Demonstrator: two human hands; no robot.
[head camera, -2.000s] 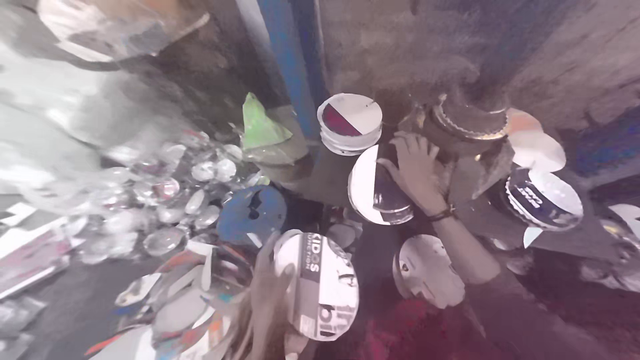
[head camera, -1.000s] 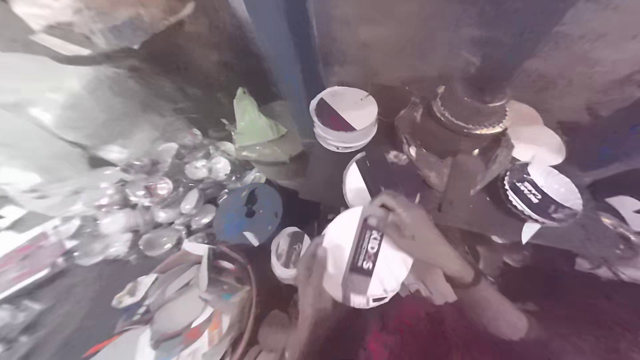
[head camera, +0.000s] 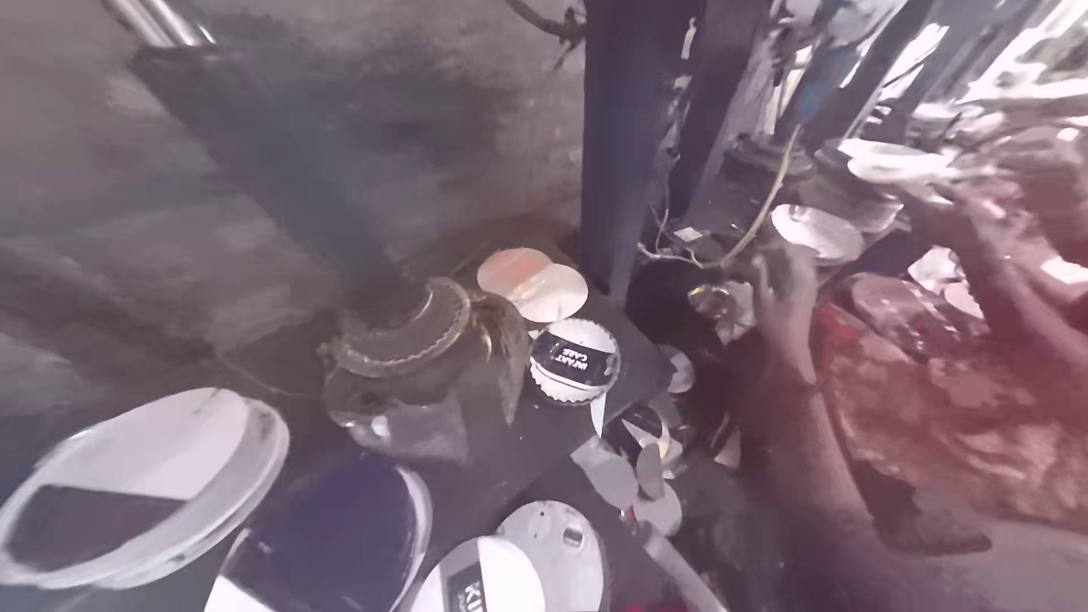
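Note:
A blurred hand that seems to be my right hand (head camera: 784, 285) is raised at right of centre, its forearm rising from below. It is nearest a small shiny crumpled piece (head camera: 724, 304); whether it holds anything is unclear. My left hand is out of view. A white round disc with a dark printed band (head camera: 489, 582) lies at the bottom edge, overlapping a pale round disc (head camera: 557, 548). Left of them are a round piece with a dark top (head camera: 327, 531) and a stack of white round pieces (head camera: 195, 450). A scalloped round piece with a dark band (head camera: 575, 361) lies near the centre.
A metal die-like block with a scalloped ring (head camera: 408, 340) stands left of centre, beside two pale discs (head camera: 548, 289). Loose cut pieces (head camera: 612, 476) lie lower centre. A dark upright post (head camera: 633, 144) rises behind. A co-worker's arm (head camera: 1011, 272) and red cloth (head camera: 952, 408) are at right.
The view has swung far to the right. The banded white disc, held by both hands one second ago, now lies at the bottom edge with no hand visible on it.

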